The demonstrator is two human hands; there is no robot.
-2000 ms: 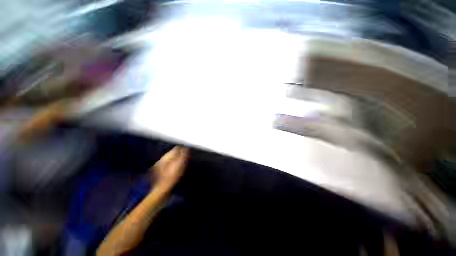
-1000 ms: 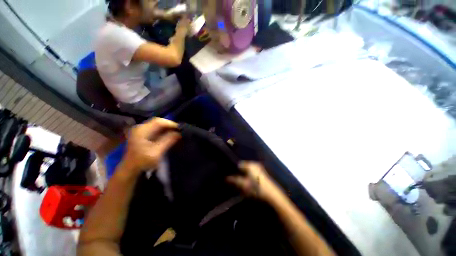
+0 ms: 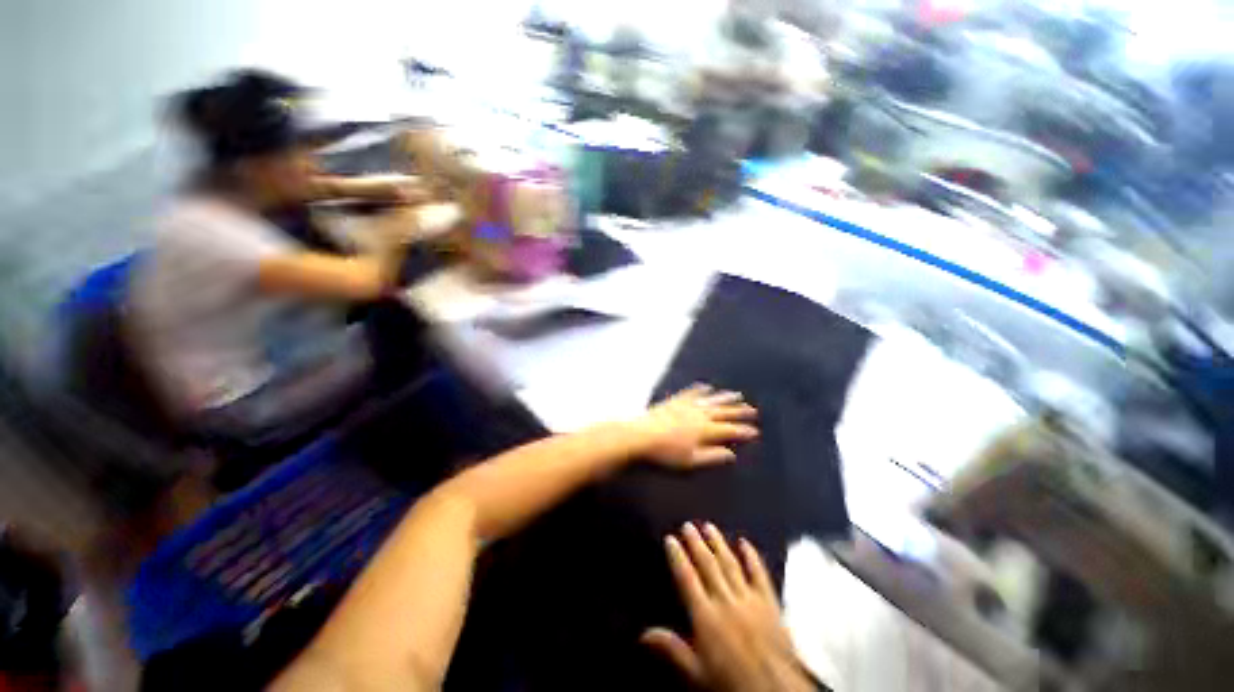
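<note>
A black garment panel (image 3: 778, 345) lies spread on the white table, its far end angular and its near part hanging over the table's front edge towards me. My left hand (image 3: 701, 427) lies flat on the panel's middle, fingers apart and pointing right. My right hand (image 3: 724, 602) lies palm down on the nearer part of the panel, fingers spread and pointing away from me. Neither hand grips the cloth. The picture is blurred.
The cream sewing machine (image 3: 1083, 541) stands at the right. A blue latticed crate (image 3: 271, 541) is below the table at left. A seated person (image 3: 230, 291) works at a purple-and-cream machine (image 3: 521, 223) at upper left. Cluttered benches stand behind a blue-edged strip (image 3: 934, 260).
The black cloth has moved from near my lap onto the white table and is spread out. My hands have let go of it and now lie flat on it. The view has turned.
</note>
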